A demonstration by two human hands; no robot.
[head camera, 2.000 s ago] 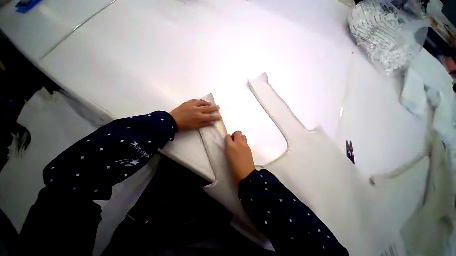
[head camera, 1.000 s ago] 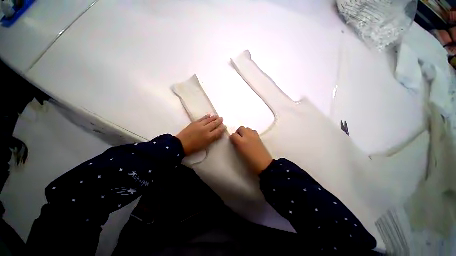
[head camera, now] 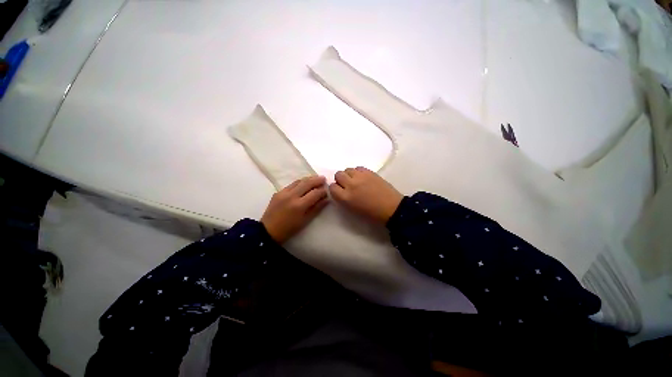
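A cream garment body panel (head camera: 457, 177) lies flat on the white table, its front part over the table edge toward my lap. Its two shoulder straps (head camera: 274, 149) point to the upper left, with the U-shaped neck opening between them. My left hand (head camera: 296, 206) lies on the base of the nearer strap, fingertips at the neckline edge. My right hand (head camera: 365, 193) is close beside it, fingertips pinching the neckline edge. The fingertips of both hands nearly touch. Any loose thread there is too small to tell.
Thread snips (head camera: 508, 134) lie on the table (head camera: 184, 74) beyond the panel. A stack of folded panels (head camera: 615, 291) is at the lower right. Beige fabric (head camera: 656, 221) and white cloth (head camera: 626, 29) are at the right. A blue tray (head camera: 12, 66) is at the far left edge.
The panel has shifted up and left across the table. Both hands have moved from the nearer strap along the neckline toward the bottom of the U. The strap end now lies uncovered.
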